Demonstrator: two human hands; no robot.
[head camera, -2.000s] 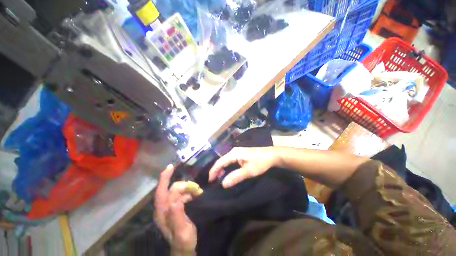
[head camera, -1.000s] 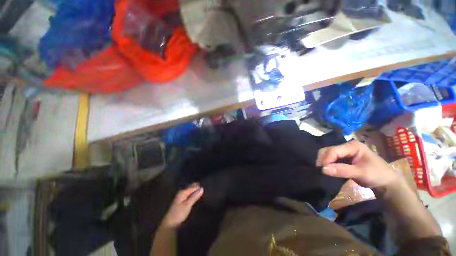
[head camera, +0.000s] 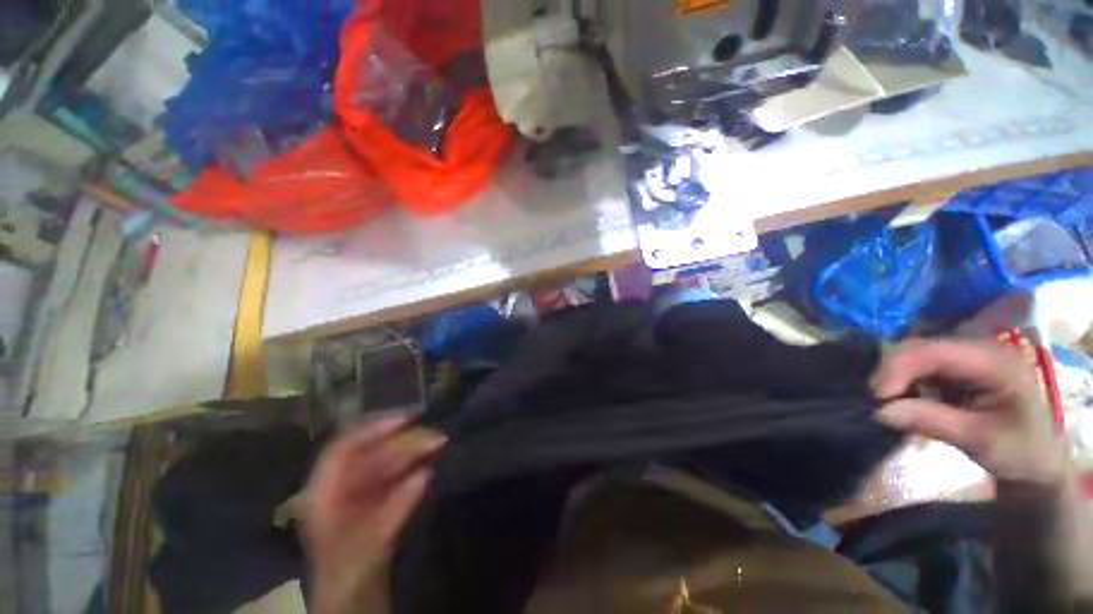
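A black garment (head camera: 647, 372) lies across my lap below the table edge. A long straight doubled band (head camera: 647, 429) of it is stretched between my two hands. My left hand (head camera: 372, 480) is blurred and grips the band's left end. My right hand (head camera: 965, 402) pinches its right end between thumb and fingers. The sewing machine's bright needle area (head camera: 683, 180) and its shiny bed plate (head camera: 699, 246) are above the garment, at the table edge. The garment is apart from the clamp.
The white table (head camera: 503, 246) has a wooden front edge. A red-orange plastic bag (head camera: 420, 156) and blue plastic bags (head camera: 258, 84) lie left of the machine. A cream tray (head camera: 827, 94) is right of it. A blue bag (head camera: 881, 282) and a red basket (head camera: 1040, 366) are at right.
My hands have moved from beside the needle area down to my lap and apart, stretching the band between them. The view has turned, and the machine now shows at the top.
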